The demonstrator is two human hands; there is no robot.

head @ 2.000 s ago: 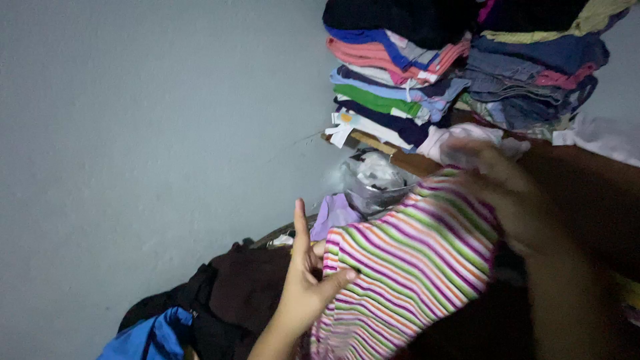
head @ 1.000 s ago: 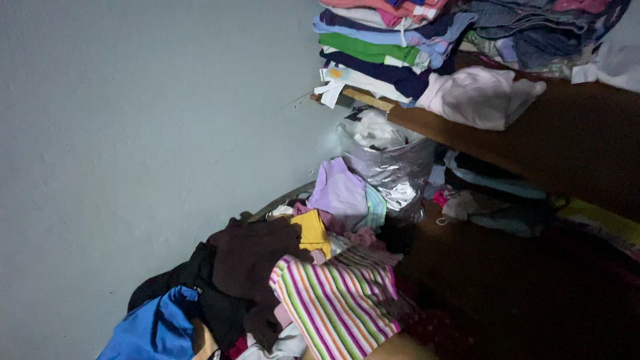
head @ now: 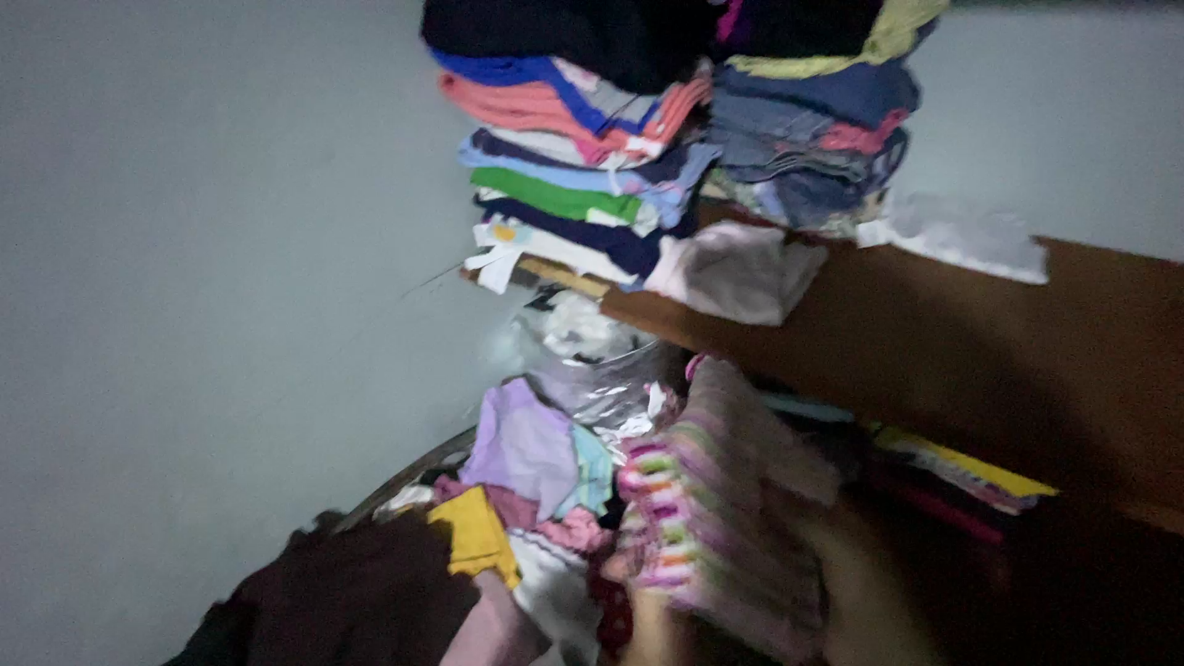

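Observation:
A striped piece of cloth (head: 712, 527) in pink, green, orange and white is held up at the lower centre, blurred by motion. My left hand (head: 634, 578) grips its lower left edge, with the fingers partly behind the fabric. On the cloth's right side is my right hand (head: 814, 509), dark and blurred; its fingers cannot be made out. Left of the cloth, a heap of loose clothes holds a lilac garment (head: 523, 449), a yellow cloth (head: 476, 532) and a dark brown garment (head: 351, 592).
A brown wooden shelf (head: 925, 324) bears stacks of folded clothes (head: 573, 194), folded denim (head: 795, 120) and a pale pink cloth (head: 731, 268). Beneath its left end stands a stuffed clear plastic bag (head: 592, 370). Folded clothes with a yellow edge (head: 962, 458) lie lower right. A grey wall rises at left.
A second ago the striped cloth lay low over the heap; now it is raised and further right, between my hands. The view has shifted.

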